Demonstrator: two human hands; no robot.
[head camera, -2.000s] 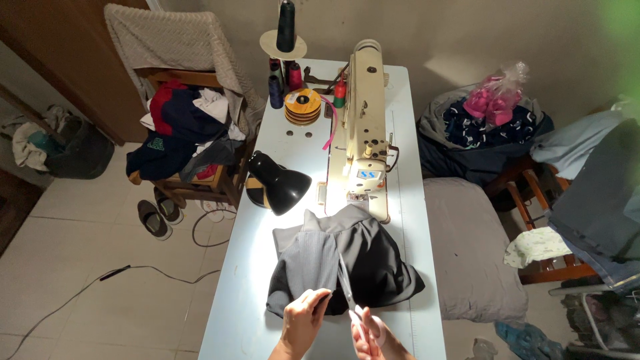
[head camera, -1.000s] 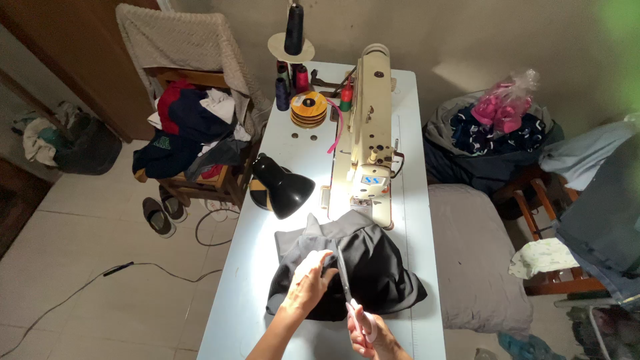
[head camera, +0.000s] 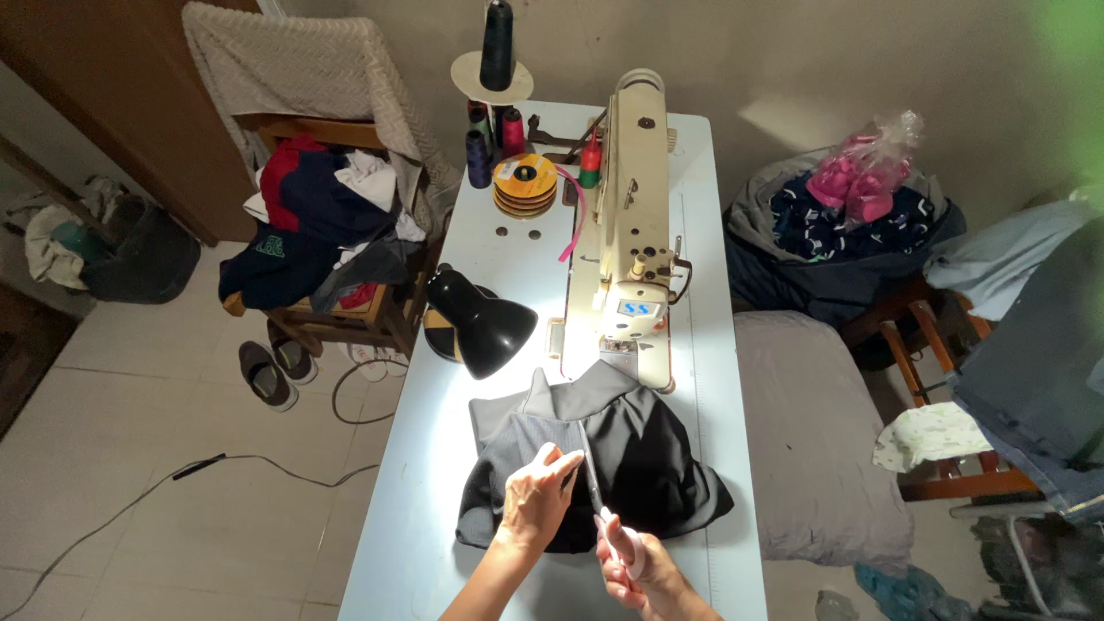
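Observation:
Dark fabric (head camera: 655, 457) lies bunched on the sewing table, just in front of the sewing machine (head camera: 634, 216). My right hand (head camera: 634, 569) is closed round the light pink handles of the scissors (head camera: 592, 474), whose blades point away from me over the fabric. My left hand (head camera: 539, 496) rests on the fabric left of the blades, thumb and index finger close together beside them; the fingertips seem to pinch the cloth. A black desk lamp (head camera: 483, 323) stands beyond the fabric to the left, lighting it.
Thread cones (head camera: 497, 52) and ribbon spools (head camera: 524, 185) stand on the table's far left. A wooden chair (head camera: 379, 319) piled with clothes is at the left. Right of the table are a grey cushion (head camera: 802, 431) and a fabric-filled bag (head camera: 750, 233). A cable (head camera: 285, 466) crosses the floor.
Between two seconds and one second ago my left hand moved away from me up the fabric; now it is a little nearer again, beside the blades. The scissors stay in my right hand.

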